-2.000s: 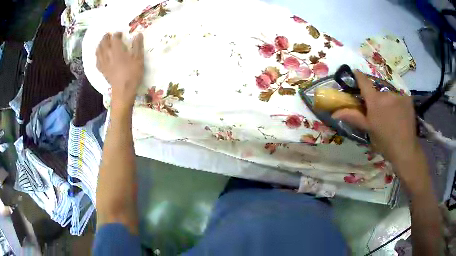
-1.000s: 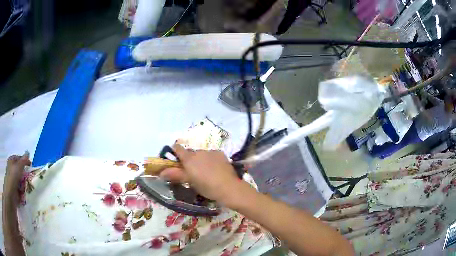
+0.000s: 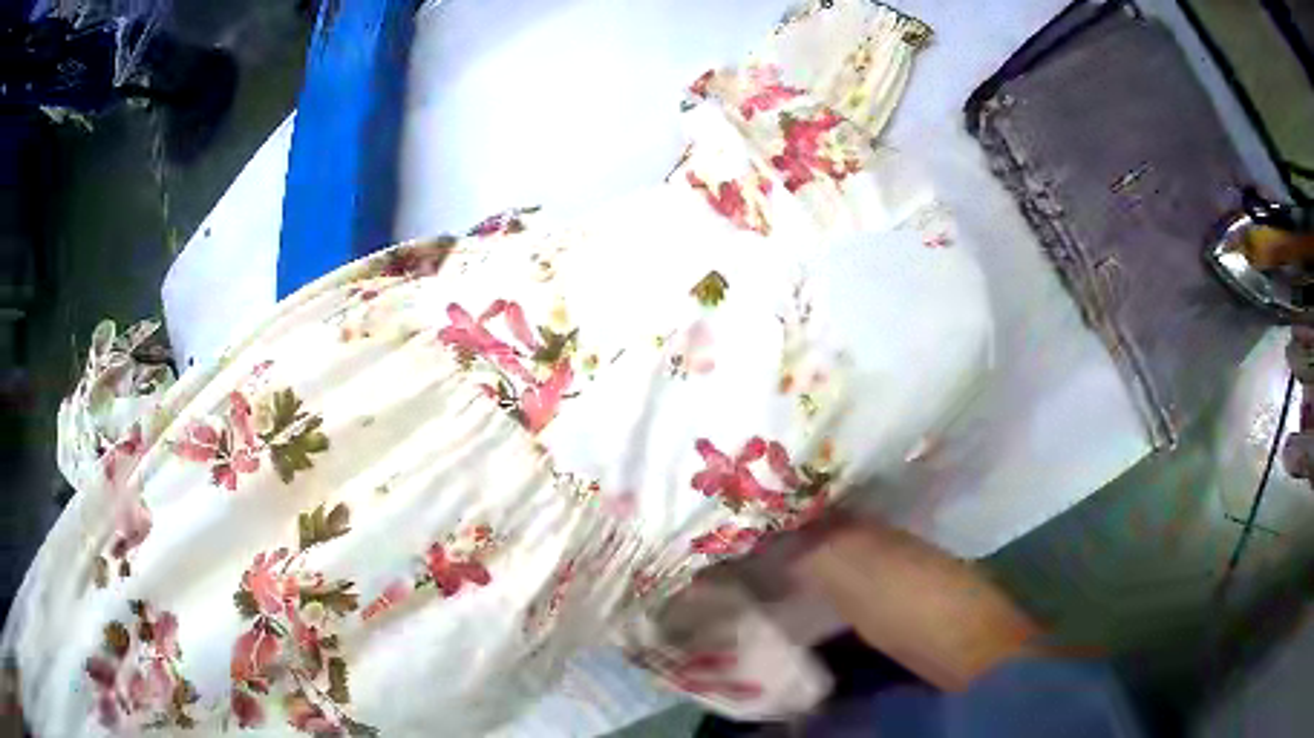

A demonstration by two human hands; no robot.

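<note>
The cream floral dress (image 3: 620, 361) spreads across the white table, with its gathered waist towards the lower middle and a short sleeve (image 3: 865, 65) pointing to the far side. My left hand (image 3: 764, 577) is blurred at the dress's near edge. It grips a bunched fold of the cloth; its fingers are not distinct. The steam iron (image 3: 1268, 257) is cut off by the right picture edge, by the grey pad; part of its metal rim and wooden handle show. A few fingers of my right hand (image 3: 1303, 418) show just below it, and their hold is hidden.
The grey-brown rest pad (image 3: 1138, 188) lies at the right end of the white table (image 3: 1045, 389). A blue bar (image 3: 343, 144) crosses the far left. Crumpled floral cloth (image 3: 108, 397) lies at the left end. A thin black cord (image 3: 1261, 505) hangs at lower right.
The iron has left the dress and is now at the right edge. My left hand has moved to the dress's near edge. The dress lies differently, with waist and sleeve showing. The view has shifted.
</note>
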